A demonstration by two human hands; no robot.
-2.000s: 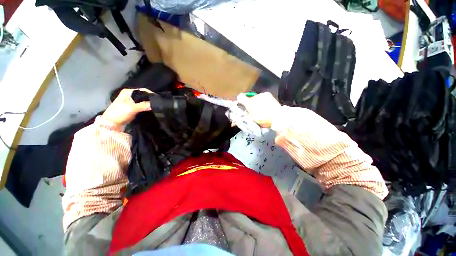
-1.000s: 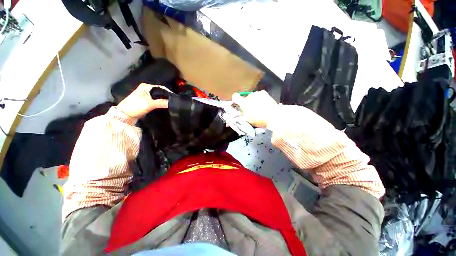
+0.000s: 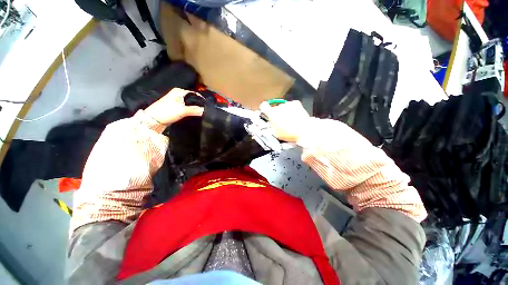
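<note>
A black and camouflage backpack [image 3: 214, 142] lies against my red apron. My left hand [image 3: 175, 106] grips its black upper edge near a strap. My right hand [image 3: 284, 119] holds scissors [image 3: 237, 111] with a green part at the handle and pale, crumpled wrapping below. The silver blades point left, at the camouflage strap on the bag. Whether the blades are open or closed, and whether they touch the strap, I cannot tell.
A backpack [image 3: 359, 86] stands on the white table [image 3: 289, 25] ahead right. A thick stack of backpacks [image 3: 445, 156] is at the right. Brown cardboard [image 3: 228, 64] is ahead. Dark bags [image 3: 83, 139] lie at left. Dark scraps dot the grey floor [image 3: 287, 170]. A curved wood-edged table [image 3: 33, 61] is far left.
My left hand has moved right, closer to my right hand, along with the gripped edge of the backpack. My right hand with the scissors has stayed nearly in place.
</note>
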